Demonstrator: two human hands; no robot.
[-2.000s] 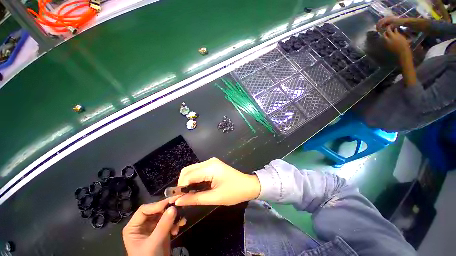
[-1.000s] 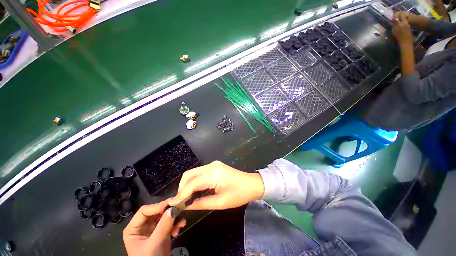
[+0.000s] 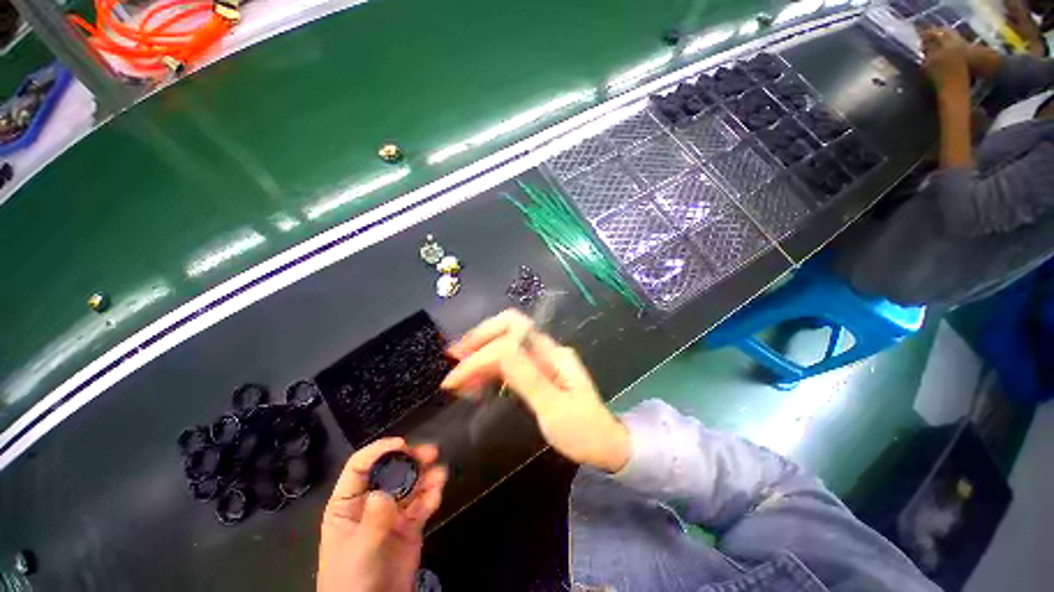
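My left hand (image 3: 372,534) holds a round black ring-shaped case (image 3: 394,474) face up between thumb and fingers at the bottom centre. My right hand (image 3: 541,379) is raised and blurred, its fingertips at the right edge of the black parts tray (image 3: 387,376). No tweezers can be made out in it, and whether it holds a tiny part is unclear. Tiny black bits fill the tray. A heap of open black rings (image 3: 249,451) lies left of the tray.
Small round modules (image 3: 447,283), a pile of tiny dark parts (image 3: 526,285) and green strands (image 3: 569,243) lie beyond. A clear blister tray (image 3: 693,208) holds black lumps in its far cells. The green belt (image 3: 312,104) carries small pieces. A neighbouring worker (image 3: 959,231) and blue stool (image 3: 809,330) are right.
My hands have moved apart. My right hand has left the case and risen beside the parts tray. My left hand now shows the ring face up. Pieces on the belt have shifted left.
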